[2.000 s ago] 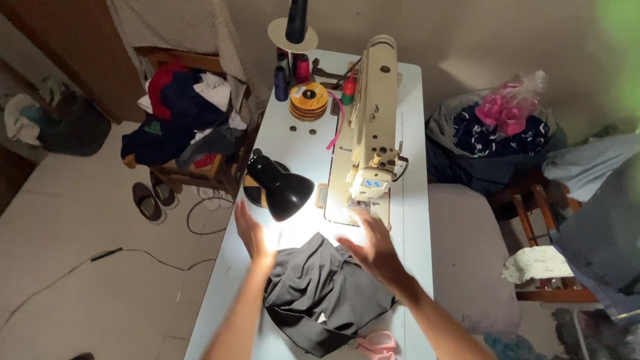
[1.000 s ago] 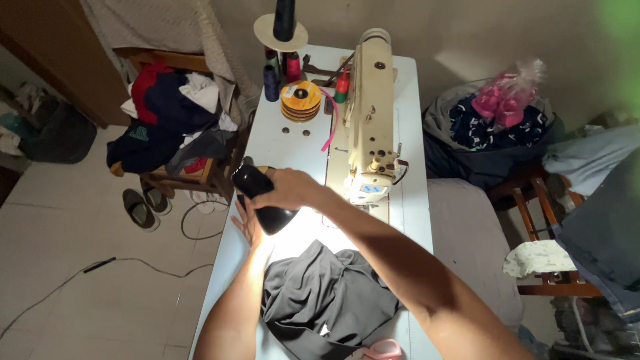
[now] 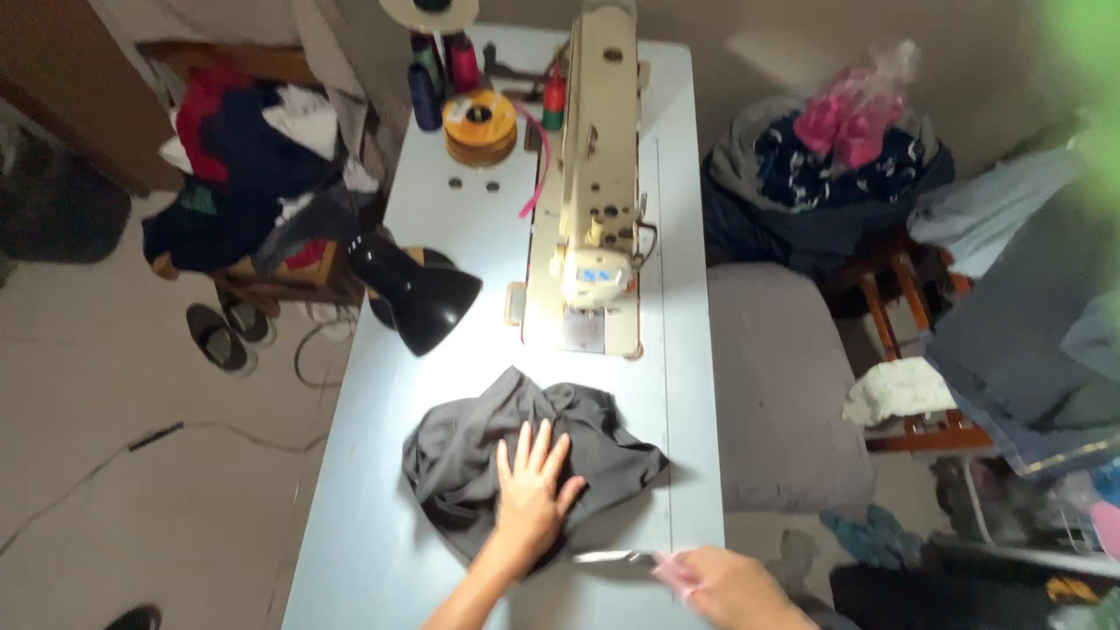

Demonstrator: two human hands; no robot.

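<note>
Near the front of the sewing table lies a bunched dark grey cloth [image 3: 525, 437]. My left hand [image 3: 532, 494] rests on it, palm down with fingers spread. At the table's right edge, my right hand [image 3: 731, 586] is closed round the pink handles of a pair of scissors [image 3: 612, 556], whose metal blades point left beside the cloth. Beyond the cloth stands a cream industrial sewing machine [image 3: 599, 157], its needle area above the metal plate. A black desk lamp [image 3: 416, 293] shines on the tabletop to the left of the machine.
Thread cones [image 3: 426, 96], an orange ribbon spool [image 3: 479, 127] and a small red and green bottle [image 3: 554, 101] stand at the back of the table [image 3: 337, 525]. A grey cushioned seat [image 3: 779, 385] adjoins its right side. Clothes [image 3: 254, 157] are heaped on a chair at left.
My right hand has left the lamp and now holds the scissors, which lay near the cloth before. My left hand has moved from beside the lamp onto the cloth.
</note>
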